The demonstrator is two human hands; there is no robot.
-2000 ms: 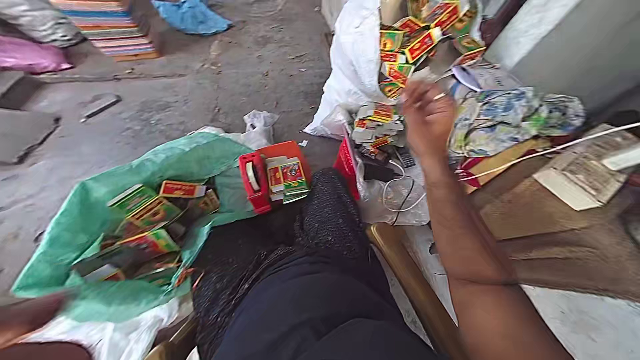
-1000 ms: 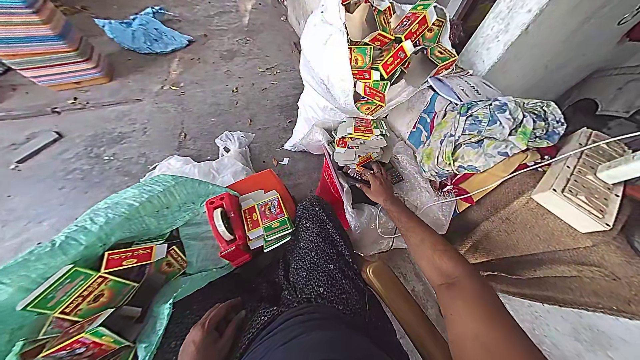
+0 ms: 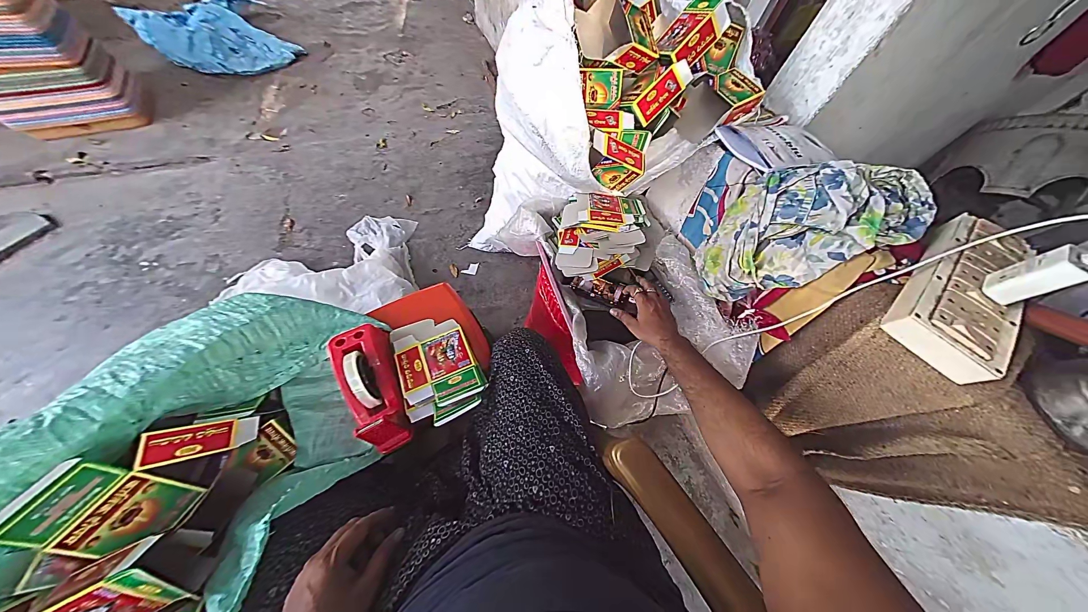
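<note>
My right hand (image 3: pixel 648 313) touches a small dark object, perhaps a phone (image 3: pixel 602 291), at the foot of a pile of flattened cartons (image 3: pixel 600 234); whether it grips it cannot be told. My left hand (image 3: pixel 347 561) rests on my lap, fingers curled, with nothing seen in it. Before my knees a red tape dispenser (image 3: pixel 369 387) stands beside flat printed cartons (image 3: pixel 438 367) on an orange surface (image 3: pixel 433 304). Folded cartons (image 3: pixel 136 501) lie in the green plastic sack (image 3: pixel 195 340) at left. More made-up cartons (image 3: pixel 659 85) fill the white sack (image 3: pixel 540 110).
A white cable (image 3: pixel 816 299) runs to an extension board (image 3: pixel 960 297) on burlap (image 3: pixel 884 425). Floral cloth (image 3: pixel 816 221) lies near the wall. A chair arm (image 3: pixel 680 518) is at my right, a blue plastic bag (image 3: pixel 212 38) on the floor, a striped stack (image 3: pixel 64 76) far left.
My right hand has come down from beside the white sack to the dark object at the carton pile. My left hand has moved from the lower left corner to my lap.
</note>
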